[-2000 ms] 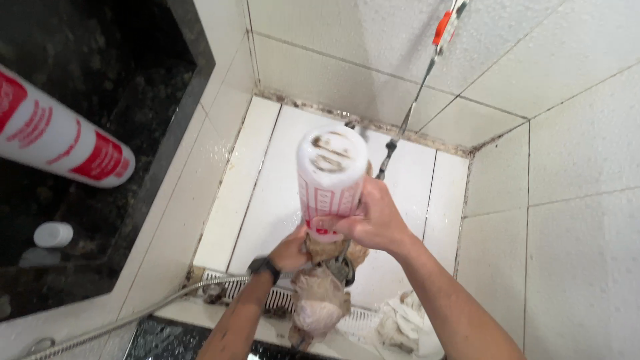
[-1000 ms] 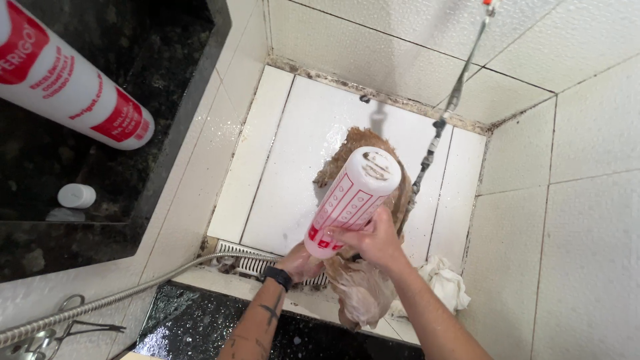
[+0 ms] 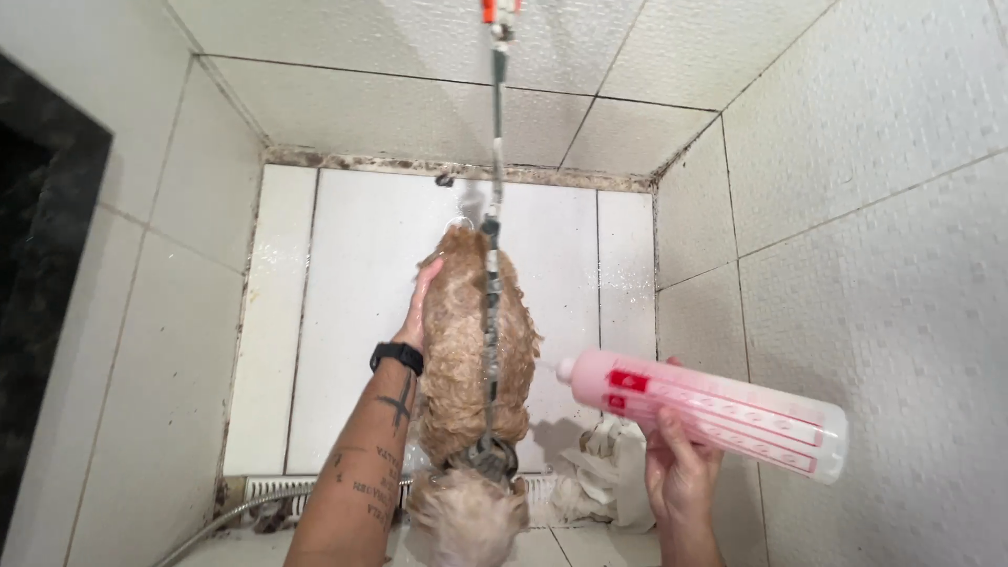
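A wet, tan, curly-coated dog (image 3: 472, 339) stands in a tiled basin, its head toward me and its back seen from above. A leash (image 3: 496, 150) runs from its collar (image 3: 490, 457) along its back and up. My left hand (image 3: 423, 303), below a black wristwatch, lies against the dog's left-hand flank in view, fingers partly hidden by fur. My right hand (image 3: 683, 457) grips a pink and white plastic squeeze bottle (image 3: 709, 413), tilted nearly level. Its nozzle points at the dog's other flank, a short gap away, with a thin stream at the tip.
Tiled walls (image 3: 850, 236) enclose the basin's white floor (image 3: 370, 315). A crumpled white cloth (image 3: 610, 472) lies at the near right. By a slotted drain grate (image 3: 276, 487) at the near left runs a metal shower hose (image 3: 213, 524). A black ledge (image 3: 47, 213) borders the left side.
My right hand has moved the bottle from above the dog to its right, tipping it nearly level. My left hand has moved from near the bottle's lower end to the dog's flank. The view has shifted.
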